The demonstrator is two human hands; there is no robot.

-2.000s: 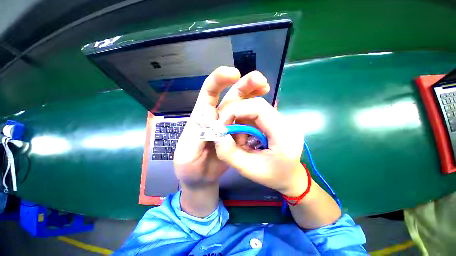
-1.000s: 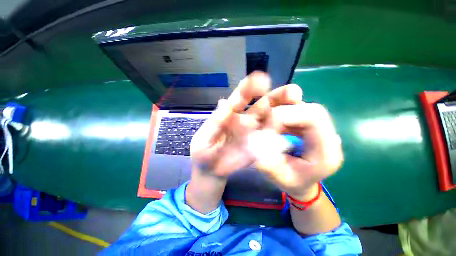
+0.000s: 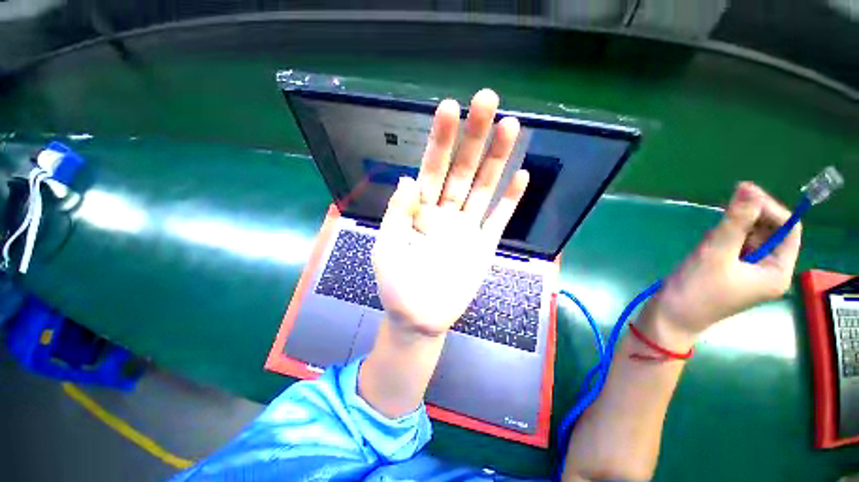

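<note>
My left hand (image 3: pixel 441 254) is raised palm-up in front of the laptop, its fingers apart and holding nothing that I can make out. My right hand (image 3: pixel 735 268), with a red string bracelet, is at the right, closed on a blue network cable (image 3: pixel 780 237). Its clear plug (image 3: pixel 822 184) sticks out above the fingers. More blue cable hangs beside the forearm, and one strand reaches the laptop's right edge. The open laptop (image 3: pixel 480 384) has a lit screen, partly hidden behind my left hand, and sits on a red-orange pad (image 3: pixel 283 341).
The green bench (image 3: pixel 188 292) curves across the view. At the far left are a blue box (image 3: pixel 64 162), white cables (image 3: pixel 34 221) and a thin black cable. A blue plastic stool (image 3: pixel 71 348) stands below. Another laptop (image 3: pixel 850 348) on a red pad (image 3: pixel 818 377) is cut off at right.
My hands have separated. My right hand has moved right with the cable, and its plug now shows clear of the fingers. My left hand has spread its fingers upward. The view has turned.
</note>
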